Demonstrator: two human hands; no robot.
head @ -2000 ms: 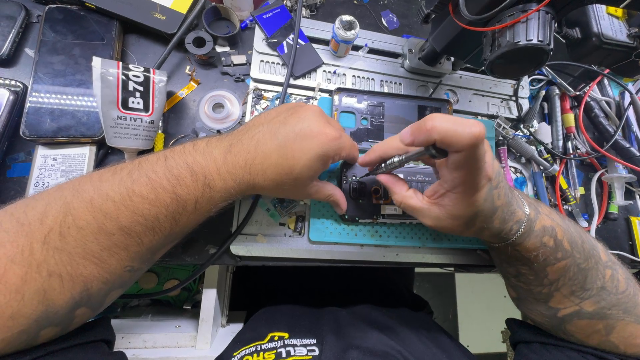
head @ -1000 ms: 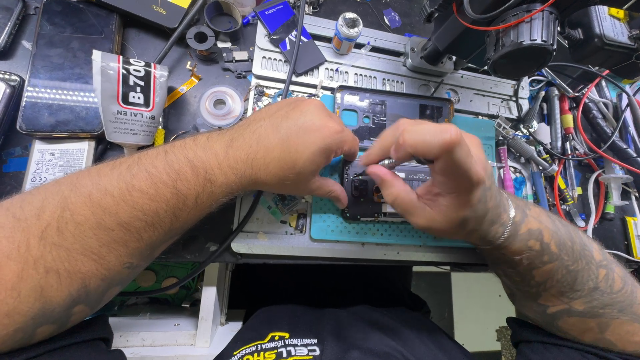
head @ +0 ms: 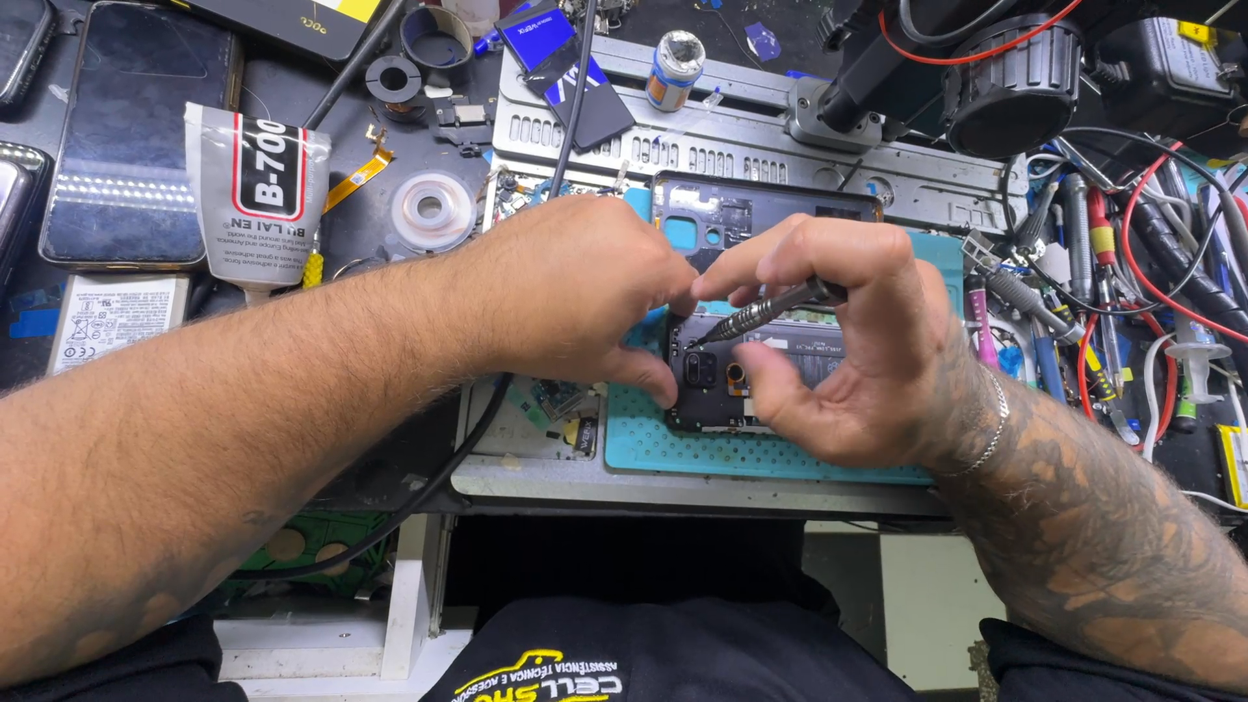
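Note:
An opened smartphone (head: 717, 395) lies on a turquoise silicone mat (head: 682, 456), its camera module and battery exposed. My left hand (head: 604, 292) holds the phone's left end between thumb and fingers. In my right hand (head: 848, 341) is a slim metal precision screwdriver (head: 756, 317), tilted, with its tip at the phone's upper left corner near the cameras. My right thumb hangs over the phone and hides part of it. Behind the phone lies a detached dark phone back cover (head: 770, 210) with camera cutouts, partly hidden by my right fingers.
A metal work platform (head: 721, 117) bears a small jar (head: 676, 70). At left are a glue tube (head: 255, 195), a phone (head: 136, 136), a loose battery (head: 117, 317) and a spool (head: 434, 212). Tweezers, screwdrivers and cables crowd the right. A black cable (head: 478, 424) runs beneath my left forearm.
My right fingers have opened out from their more curled pose, and more of the screwdriver shows than one second ago. My left hand stays at the phone's left end.

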